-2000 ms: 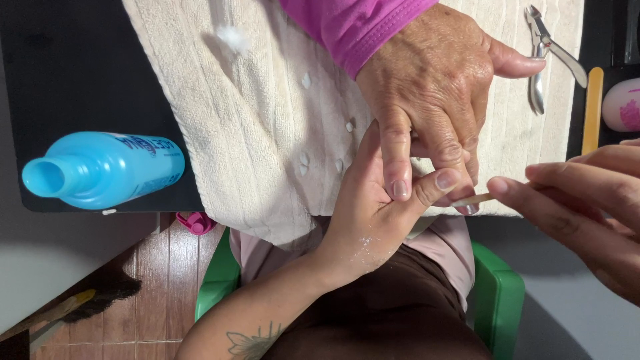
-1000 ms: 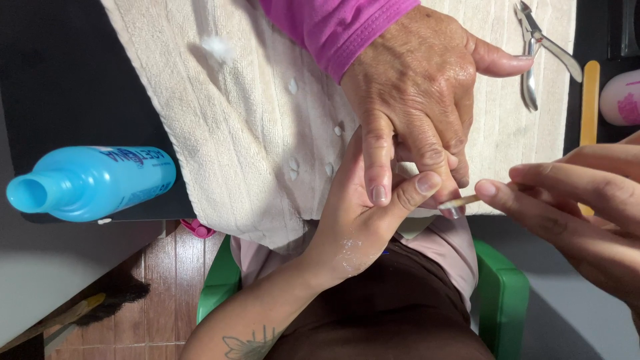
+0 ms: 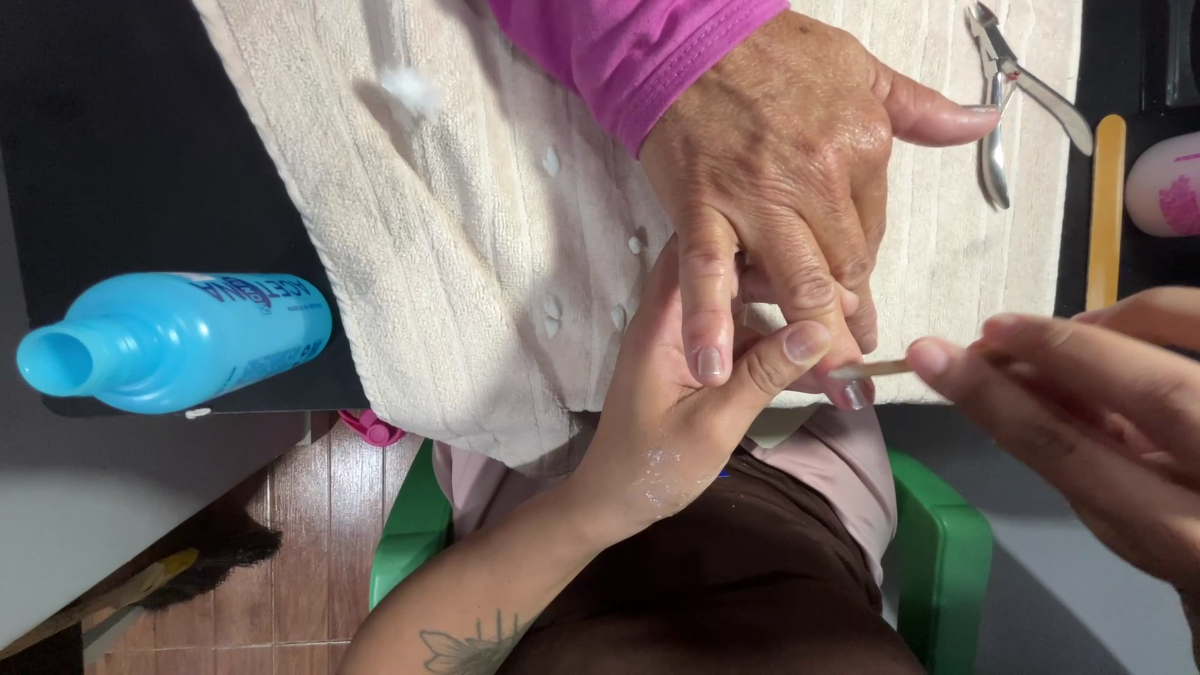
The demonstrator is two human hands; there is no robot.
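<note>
My left hand [image 3: 694,394] comes up from below and holds a finger of another person's hand [image 3: 787,178], my thumb lying on that finger. The person's hand, in a magenta sleeve [image 3: 647,56], lies palm down with fingers toward me. Between the fingertips of my right hand [image 3: 1069,403], at the right, is a thin wooden stick [image 3: 881,368] with a whitish tip. Its tip touches the edge of a shiny, silvery fingernail [image 3: 854,395]. Metal cuticle nippers [image 3: 1003,84] rest on the cream towel [image 3: 469,234] beyond the person's thumb.
An uncapped blue acetone bottle [image 3: 206,333] lies on its side on the black tabletop [image 3: 103,141] at left. Cotton [image 3: 411,91] and small white bits lie on the towel. An orange nail file [image 3: 1107,216] and a pink-white container [image 3: 1167,186] are at right. A green chair [image 3: 942,553] stands below.
The stick's tip has shifted a little along the edge of the same fingernail. My left hand keeps its hold on the finger. The view has moved slightly.
</note>
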